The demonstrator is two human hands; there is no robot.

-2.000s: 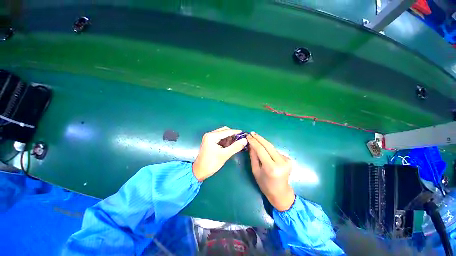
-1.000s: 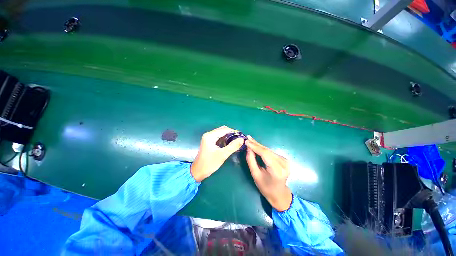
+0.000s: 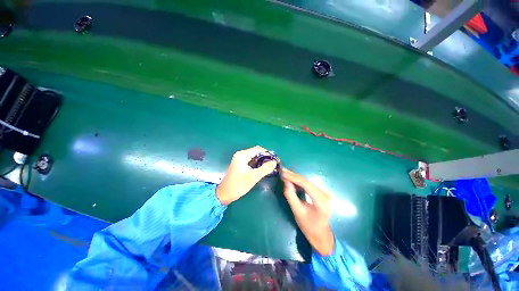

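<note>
A small round black unit [image 3: 266,161] with silver and purplish glints is held just above the glossy green bench [image 3: 148,136]. My left hand [image 3: 242,175] pinches it between thumb and fingers, the thumb lying across its face. My right hand [image 3: 308,209] is at the unit's right edge, with thumb and index fingertips close together and the other fingers curled. Whether a tiny piece is between the right fingertips cannot be seen. Both hands are bare, with blue sleeves.
Beyond the bench, a green conveyor belt [image 3: 227,85] carries several spaced black round units [image 3: 322,69]. A black ribbed box [image 3: 420,224] with a thick black cord stands right, near a grey post [image 3: 475,166] and blue bag [image 3: 477,196]. Another ribbed box [image 3: 28,116] is far left.
The unit's face has tilted more into view in my left hand. My right fingertips have drawn slightly down and right. The units on the belt have shifted left since two seconds ago.
</note>
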